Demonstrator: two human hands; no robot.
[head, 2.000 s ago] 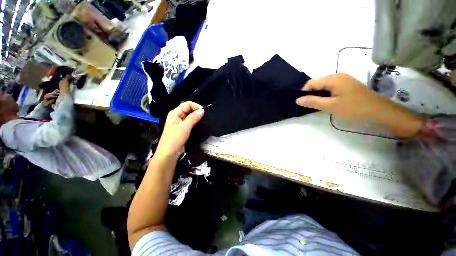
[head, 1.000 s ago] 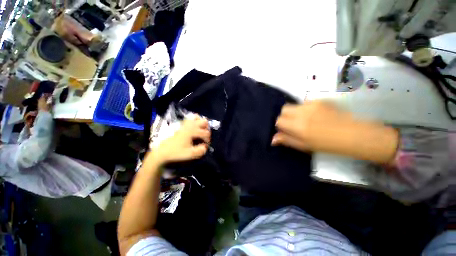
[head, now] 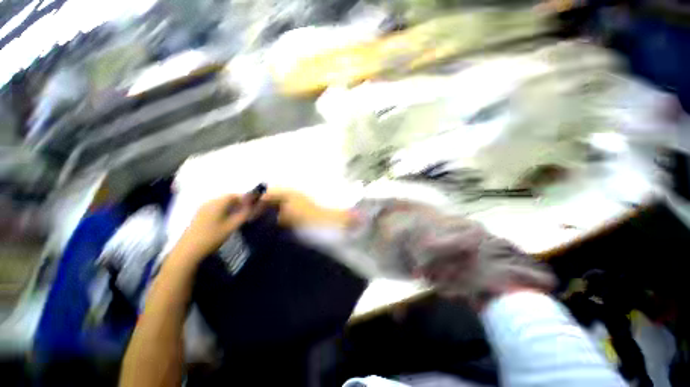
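Observation:
The view is strongly blurred. Black fabric (head: 280,291) hangs from my two hands over the table's front edge, with a small whitish patterned patch near its upper left. My left hand (head: 219,223) grips the fabric's top edge at the left. My right hand (head: 291,208) is close beside it at the same top edge, its fingers partly hidden by the cloth. A small dark bit of cloth sticks up between the hands.
The white table (head: 303,155) lies behind the hands. The pale sewing machine (head: 522,140) stands at the right. A blue basket (head: 68,283) with black and patterned cloth is at the left. Blurred machines and tables fill the background.
The view has swung, so the machine shows more fully. My hands have come together and now hold the black fabric up by its top edge, where it was spread over the table.

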